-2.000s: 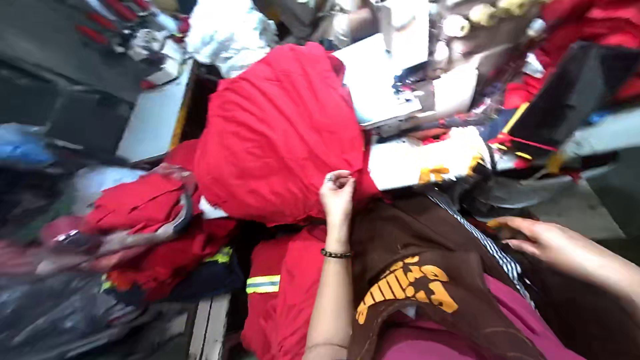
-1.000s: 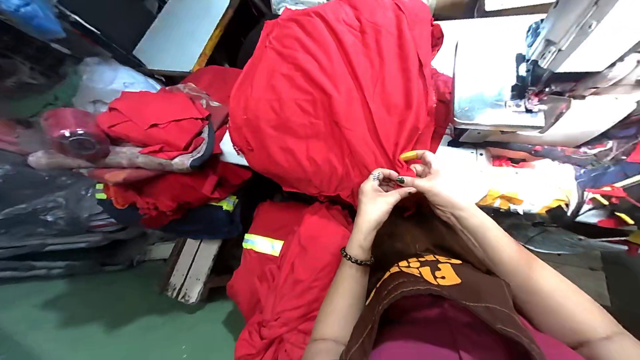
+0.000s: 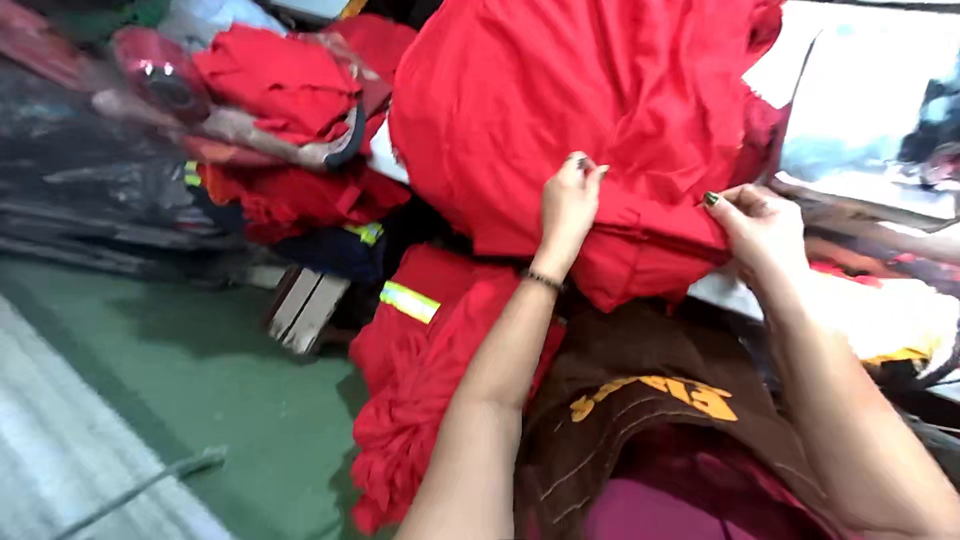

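Note:
A large piece of red fabric (image 3: 525,112) spreads over the work surface in front of me. My left hand (image 3: 574,196) is at its lower middle, thumb and fingertips pinched together on the cloth. Further right, my right hand (image 3: 757,217) grips the folded edge of the same fabric between thumb and fingers. The edge runs roughly straight from one hand to the other. Below my hands lies a brown apron (image 3: 637,345) with orange lettering, worn over a purple garment. A red garment with a reflective strip (image 3: 409,301) hangs to the left of my left forearm.
At the right stands a white sewing machine bed (image 3: 862,112), partly blurred. Red garments (image 3: 285,82) are piled at the upper left, near a red round object (image 3: 161,75). A wooden stool or bench end (image 3: 307,307) stands on the green floor (image 3: 225,390). White and yellow cloth (image 3: 885,315) lies at the right.
Two seconds ago my right hand was off the fabric, at the right; a second ago both hands met at its lower edge. Now they are apart along the cloth. The view has shifted.

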